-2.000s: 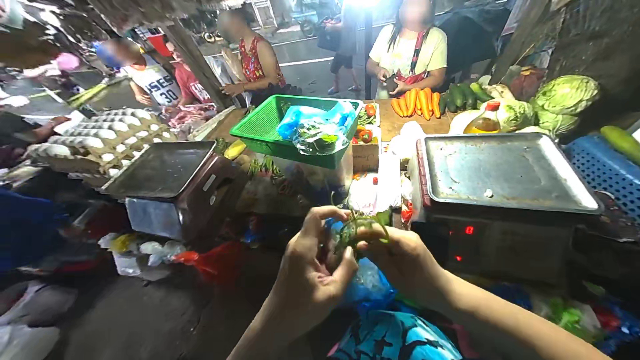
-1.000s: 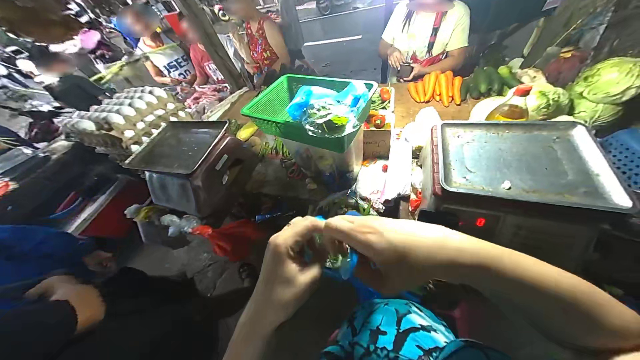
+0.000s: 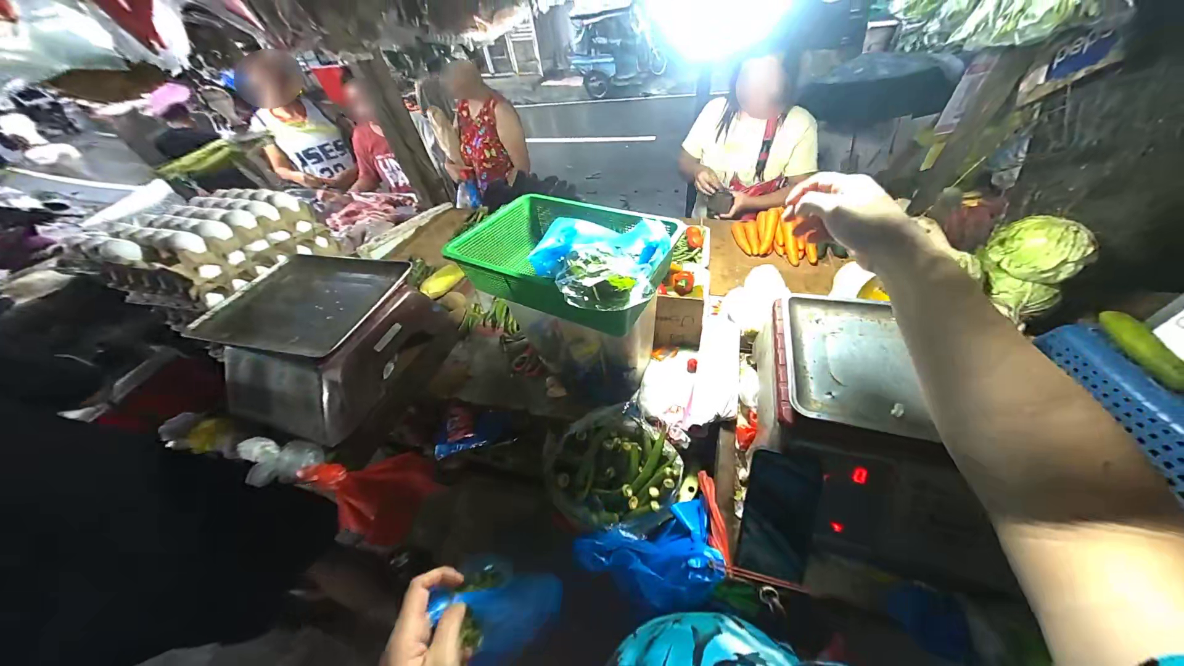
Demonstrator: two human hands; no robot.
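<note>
My left hand [image 3: 427, 618] is low in the view, its fingers closed on a blue plastic bag [image 3: 518, 606] with green vegetables in it. My right hand [image 3: 837, 205] is raised at the end of my outstretched arm, fingers curled, over or in front of the carrots [image 3: 775, 233]; whether it holds anything is unclear. Below that arm lies the metal pan of a digital scale [image 3: 851, 365]. A green plastic basket [image 3: 481, 242] holds a clear and blue plastic bag [image 3: 606, 264] of greens. Cut green vegetables fill a clear bag [image 3: 615, 472] near the middle.
A second scale with a metal pan [image 3: 305, 305] stands left, beside stacked egg trays [image 3: 213, 231]. A dark phone [image 3: 782, 509] lies beside the right scale. Cabbages [image 3: 1036, 259] and a blue basket [image 3: 1110, 398] are at right. A person [image 3: 754, 139] stands across the stall; others are at left.
My hands, close together in the earlier frames, are now far apart. The right has moved up and forward, and the left has moved to the lower left. The person at left is closer in.
</note>
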